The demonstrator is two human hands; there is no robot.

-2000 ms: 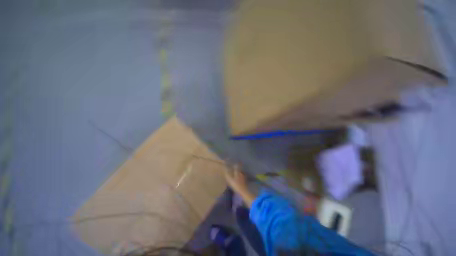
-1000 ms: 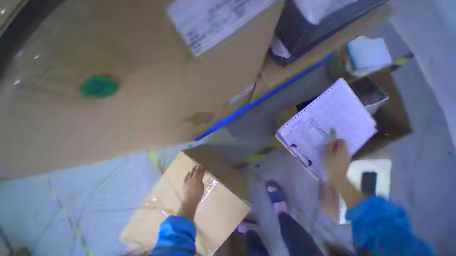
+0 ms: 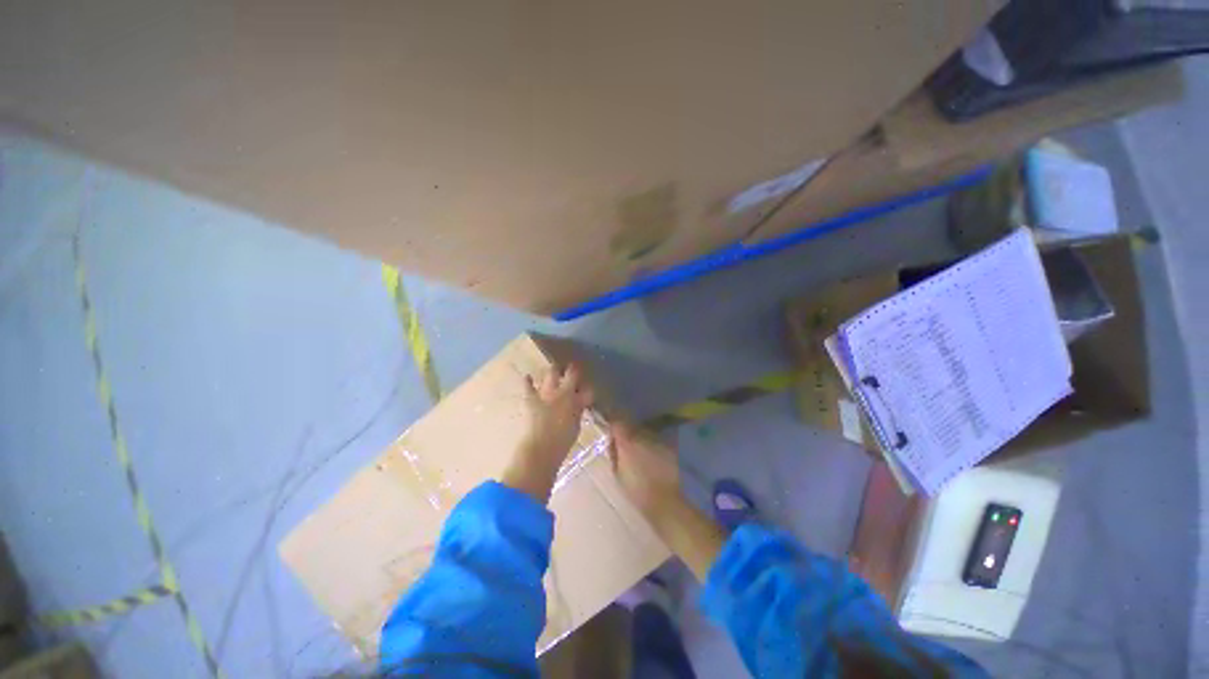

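A closed brown carton (image 3: 398, 511) stands in front of me, with shiny clear tape (image 3: 581, 448) along its top seam near the far edge. My left hand (image 3: 554, 405) rests on the carton's top at the far edge, fingers bent over the tape end. My right hand (image 3: 642, 464) is beside it at the right edge, its fingertips at the tape. Whether the fingers pinch the tape cannot be told.
A clipboard with printed papers (image 3: 957, 365) lies on an open carton (image 3: 1116, 332) at right. A smartphone (image 3: 992, 545) lies on a white-topped box (image 3: 928, 584). Large cartons (image 3: 438, 133) stand on a blue trolley (image 3: 782, 244) ahead. Yellow-black tape (image 3: 414, 332) marks the floor.
My right hand has left the papers on the clipboard and come to the carton's taped edge. My left hand has moved slightly toward the far edge. The pen no longer shows on the papers.
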